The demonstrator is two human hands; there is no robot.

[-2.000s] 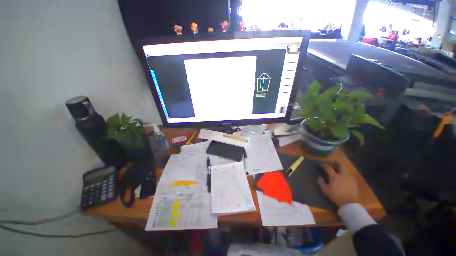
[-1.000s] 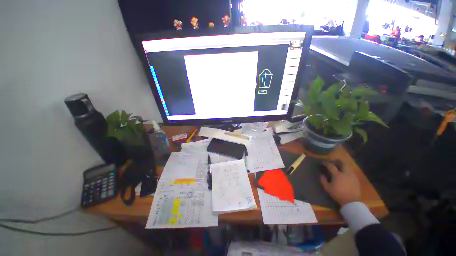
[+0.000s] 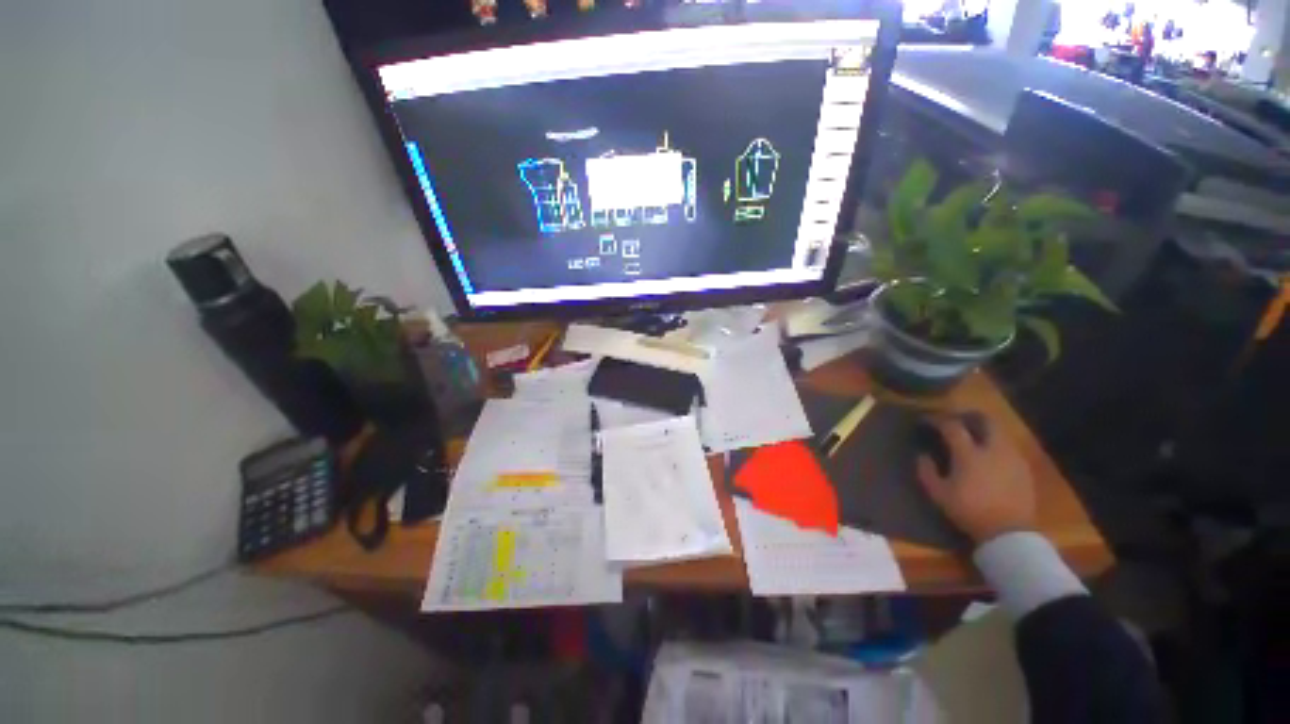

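Note:
My right hand rests over a small dark computer mouse on the dark grey mouse pad, at the right of the desk. The palm and fingers cover part of the mouse. My left hand is not in the picture. The monitor shows a dark CAD screen with several small coloured pattern outlines and a smaller white rectangle among them. One outlined piece stands apart at the screen's right.
Highlighted sheet, handwritten notes, smartphone, red-orange piece and pale yellow cutter lie on the desk. Calculator and dark bottle stand left, potted plant right. A printed packet is below.
The large white block on the screen has become a small rectangle among several outlines. The view has tilted down, showing more of the packet below. My right hand stays on the mouse.

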